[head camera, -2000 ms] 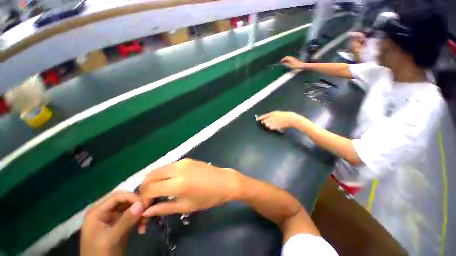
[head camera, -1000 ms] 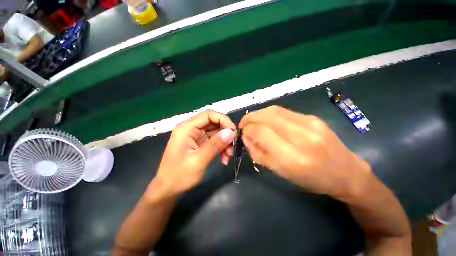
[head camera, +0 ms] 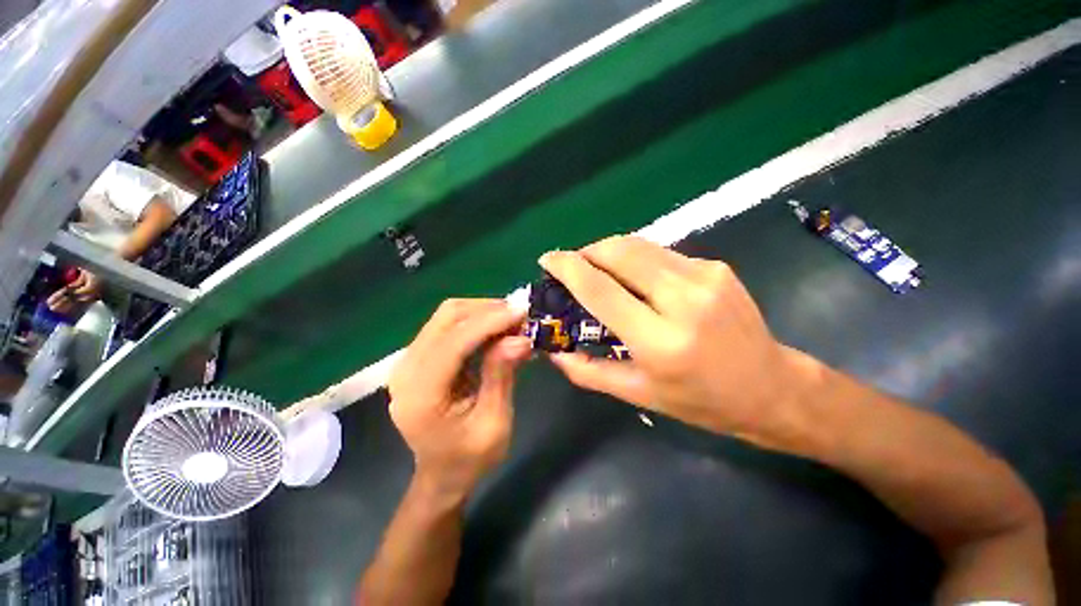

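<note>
A dark, palm-sized unit (head camera: 567,322) with an orange-yellow patch inside is held above the bench, near the middle of the view. My right hand (head camera: 699,343) grips it from the right, fingers above and thumb below, covering its right part. My left hand (head camera: 456,385) is at its left end, index finger and thumb pinched against that end. A small white bit (head camera: 518,301) shows at the left fingertips; I cannot tell what it is. A narrow blue-white circuit board strip (head camera: 869,249) with a dark end lies on the bench to the right.
A green belt (head camera: 498,195) with white edging crosses beyond my hands, with a small dark part (head camera: 405,247) on it. A white desk fan (head camera: 205,456) and clear trays (head camera: 166,556) stand left. Across are a cream fan (head camera: 332,65), a dark parts tray (head camera: 196,255) and a seated person (head camera: 130,211).
My view has swung from the worker on the right down to my own bench. The unit has turned, so its orange-yellow inside now shows. My left fingers have moved onto its left end.
</note>
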